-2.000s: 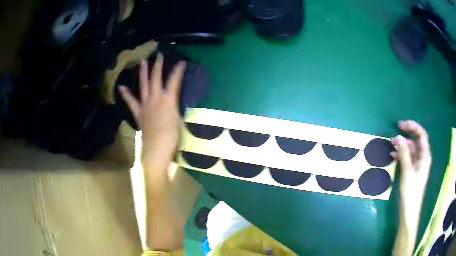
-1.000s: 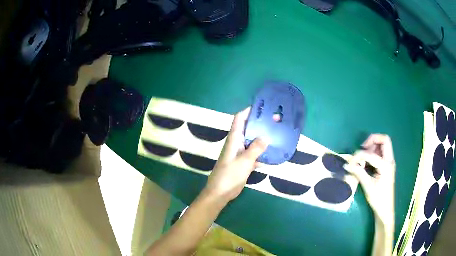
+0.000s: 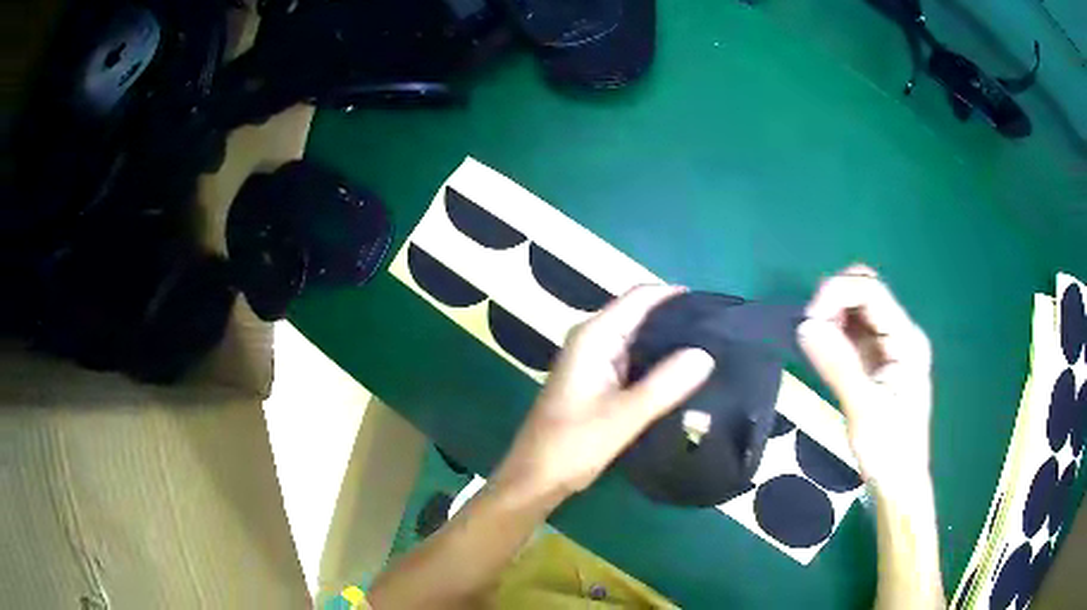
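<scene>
My left hand (image 3: 596, 399) holds a black oval plate (image 3: 703, 441) with a small light cut-out, above the right part of the pad sheet. My right hand (image 3: 868, 346) is at the plate's upper right, with thumb and fingertips pinched on the end of a black pad (image 3: 763, 319) that is blurred and lies against the plate's top edge. The pale pad sheet (image 3: 572, 232) lies slanted on the green bench, with two rows of black half-moon pads and a full oval near its lower right end. The plate hides part of the sheet.
A cardboard carton (image 3: 143, 477) and many black plates (image 3: 316, 226) are at the left. More black plates (image 3: 596, 42) lie at the top. Pad sheets (image 3: 1037, 477) are stacked at the right edge. A thin black part (image 3: 971, 89) lies at the upper right.
My left hand has turned the plate, so a dark face shows. My right hand has come up beside it with the pad. The sheet now lies at a steeper slant.
</scene>
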